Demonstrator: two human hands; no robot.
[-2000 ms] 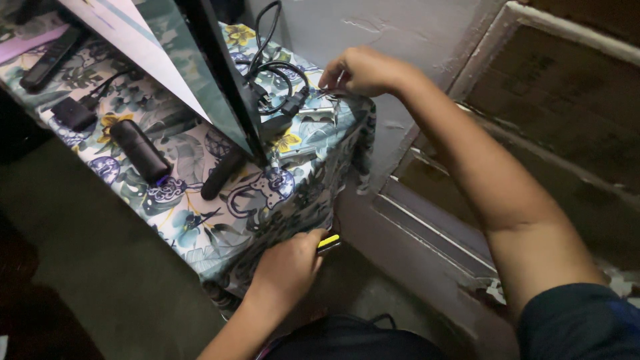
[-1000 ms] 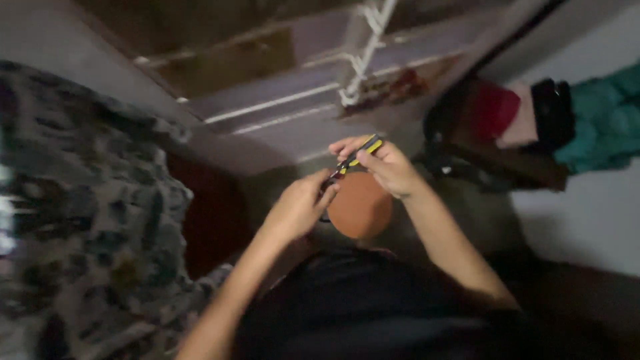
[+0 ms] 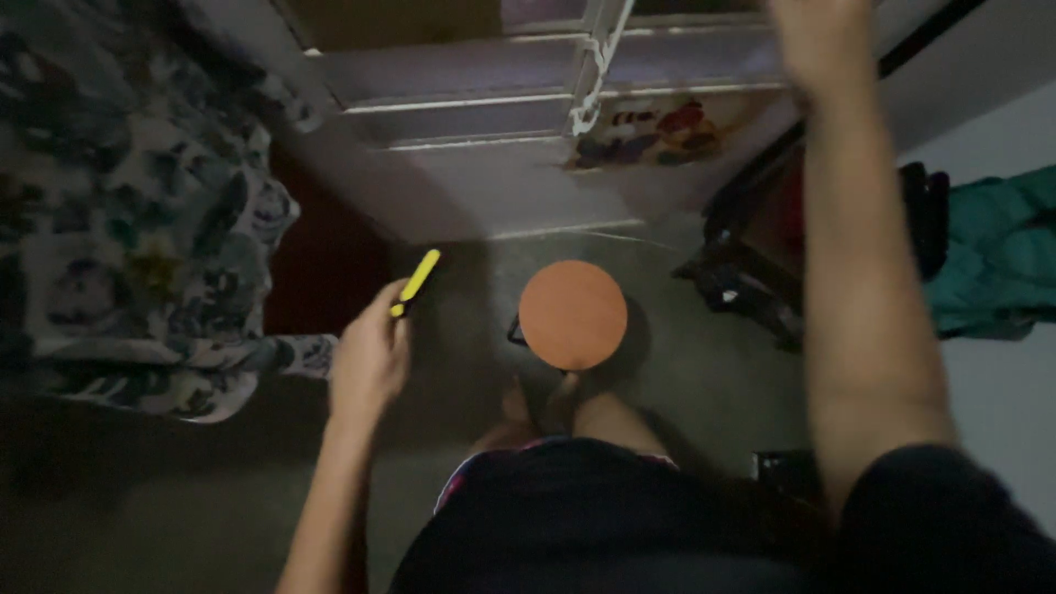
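My left hand (image 3: 370, 351) is closed around a yellow and black handheld tool (image 3: 421, 276), whose yellow end sticks up past the fingers; its kind cannot be told. My right hand (image 3: 821, 33) reaches up at the top edge, over the panelled door or shutter; its fingers are cut off by the frame, so what it touches is hidden. Between the arms, lower down, a round orange-brown stool top (image 3: 573, 315) stands in front of my feet.
A table with a floral cloth (image 3: 165, 206) stands at the left. Ahead are white-framed panels (image 3: 470, 103) with a white cord (image 3: 596, 82). Dark objects (image 3: 734, 276) lie by the right wall, beside a teal cloth (image 3: 998, 247). The stool stands on the floor.
My hands were together at the yellow and black tool one second ago. Now they are apart: the left keeps the tool, and the right has moved up and away.
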